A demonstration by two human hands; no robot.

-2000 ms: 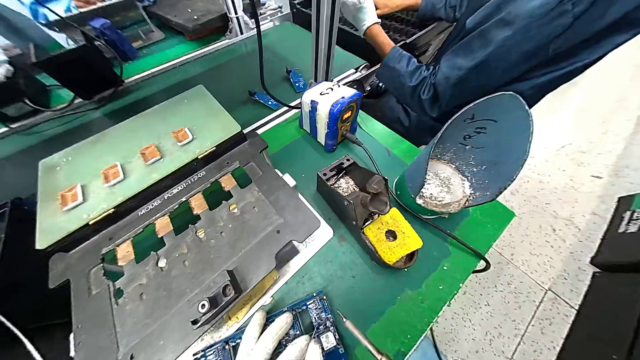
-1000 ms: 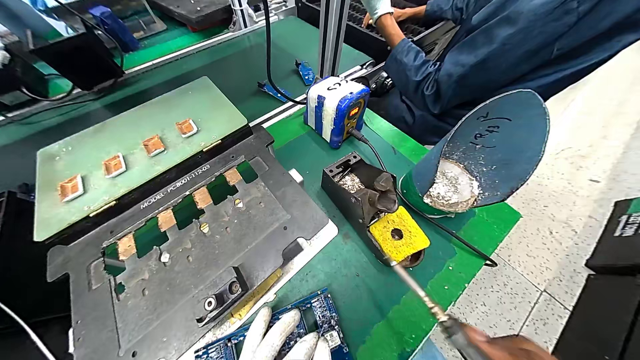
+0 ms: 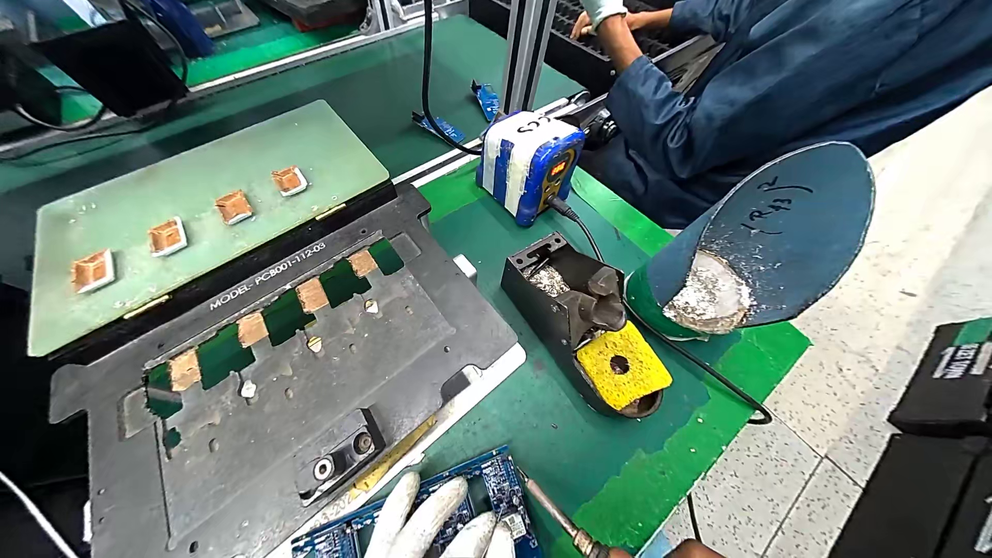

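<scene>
My left hand [image 3: 442, 515], in a white glove, rests with its fingers on a blue circuit board [image 3: 508, 488] at the bottom edge. Just right of the board, my bare right hand [image 3: 690, 549] shows only a little at the frame's bottom; it holds a soldering iron [image 3: 562, 515] whose tip is beside the board's right edge. Above them stands a black iron holder [image 3: 542, 310] with a yellow sponge [image 3: 624, 366] at its front. Behind the holder is a blue and white soldering station [image 3: 531, 167] with a lit display. A cable runs from it past the holder.
A black pallet fixture [image 3: 372, 310] with a raised pale green lid [image 3: 209, 201] lies at left. A cut blue-green container [image 3: 798, 232] with solder residue stands right of the holder. Beyond an aluminium post [image 3: 529, 58], a co-worker's sleeve [image 3: 674, 101] reaches over a dark tray. Black boxes [image 3: 907, 480] are at lower right.
One second ago the soldering iron's tip was at the yellow sponge; it has moved down and left to the circuit board. My left hand has stayed on the board.
</scene>
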